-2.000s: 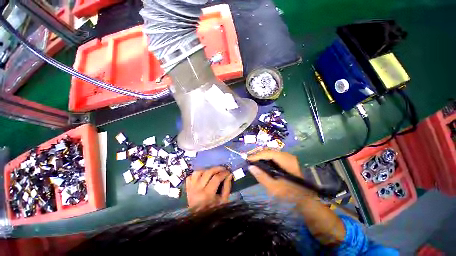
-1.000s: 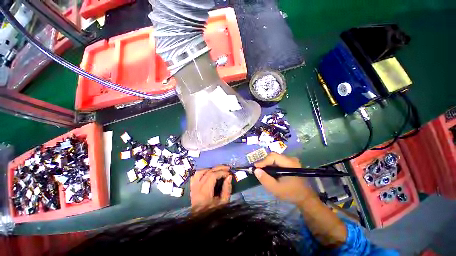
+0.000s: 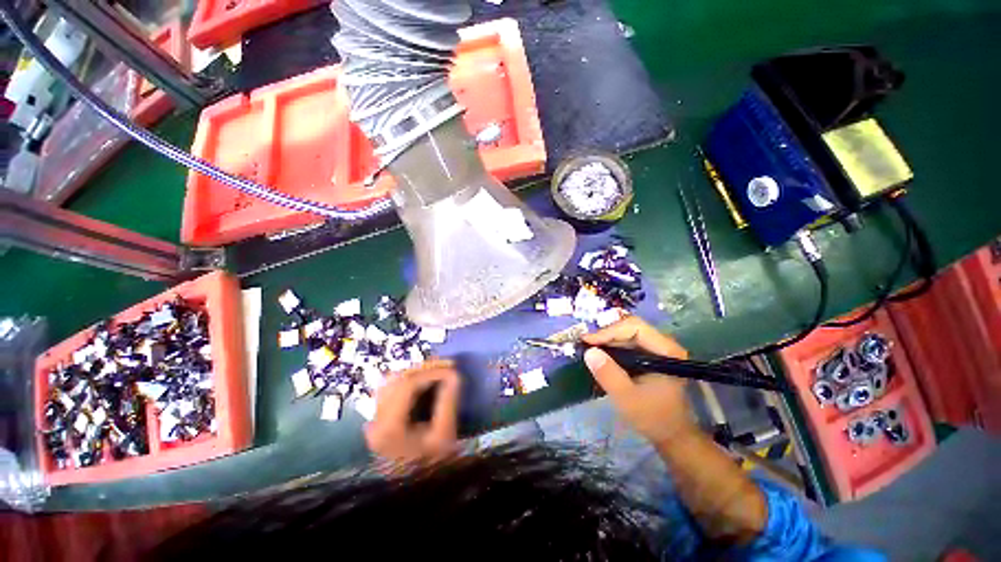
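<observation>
My right hand (image 3: 645, 379) holds the black soldering iron (image 3: 703, 369), its thin tip pointing left over the blue pad (image 3: 472, 353), at the tan sheet. A small electronic assembly (image 3: 531, 380) with a white square lies on the pad between my hands. My left hand (image 3: 413, 408) is beside the pile of assemblies (image 3: 349, 349) on the green mat, its fingers curled; whether it holds anything is hidden. A second pile of assemblies (image 3: 593, 288) lies right of the translucent hood (image 3: 483, 258).
A salmon tray (image 3: 234, 362) heaped with assemblies is at left. An empty compartment tray (image 3: 296, 154) is behind the hood. A round tin (image 3: 593, 189), tweezers (image 3: 705, 250), the blue soldering station (image 3: 768, 165) and a tray of metal parts (image 3: 851, 439) are to the right.
My left hand has moved left, off the assembly and over to the pile. The iron tip has lifted from the assembly to the tan sheet. The whole view has shifted slightly.
</observation>
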